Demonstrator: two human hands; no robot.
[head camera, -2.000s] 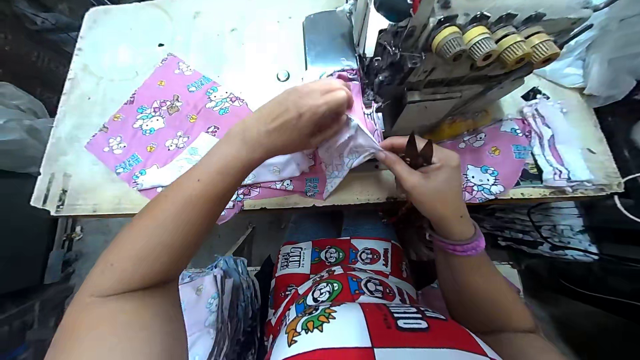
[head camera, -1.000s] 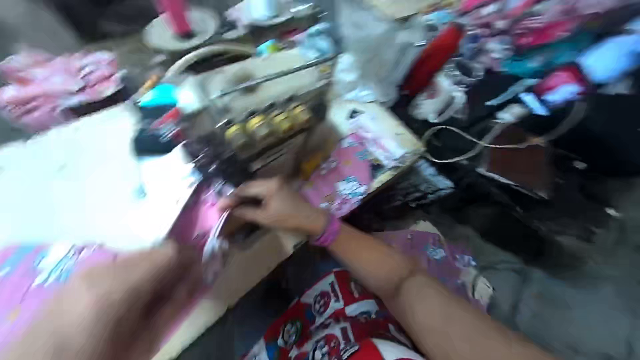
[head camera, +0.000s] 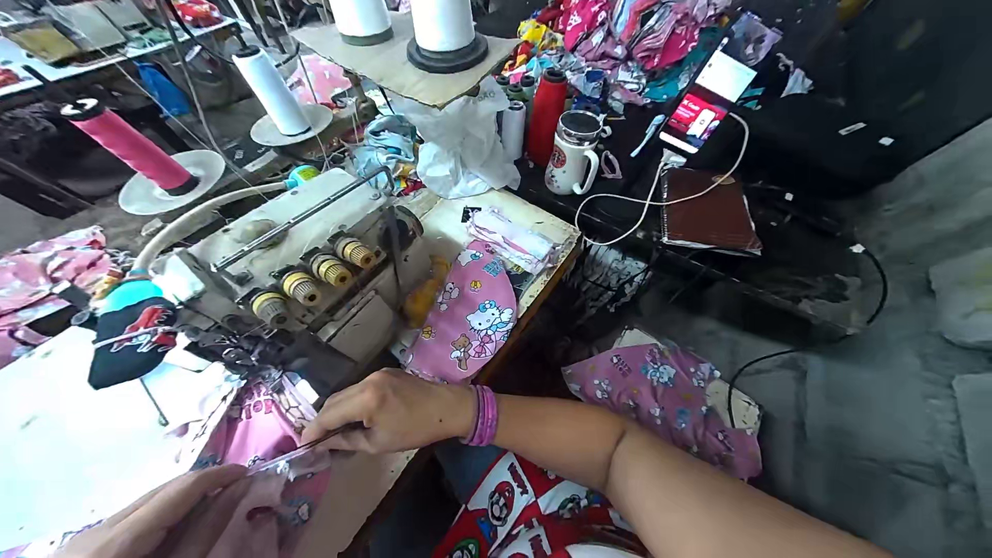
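Observation:
An overlock sewing machine (head camera: 310, 271) with several yellow tension dials stands on the table. Pink printed fabric (head camera: 260, 422) lies at its presser foot. My right hand (head camera: 372, 415), with pink bands on the wrist, pinches the fabric's edge close in front of the foot, and a dark thin tool, perhaps thread snips, shows partly under its fingers. My left hand (head camera: 167, 508), blurred at the bottom left, holds the near part of the same fabric along a pale edge strip. A pink cartoon-print piece (head camera: 469, 310) and a folded white-and-pink piece (head camera: 511, 236) lie right of the machine.
Thread cones (head camera: 442, 35) stand behind the machine. On the dark side table are a white mug (head camera: 573, 159), a red thread cone (head camera: 547, 116), a phone (head camera: 705, 105) on a white cable, and a brown notebook (head camera: 709, 209). Another printed piece (head camera: 659, 395) lies low at the right.
The view has swung to the right since two seconds ago. My left hand has moved from beside the presser foot toward me, and the fabric now stretches between both hands.

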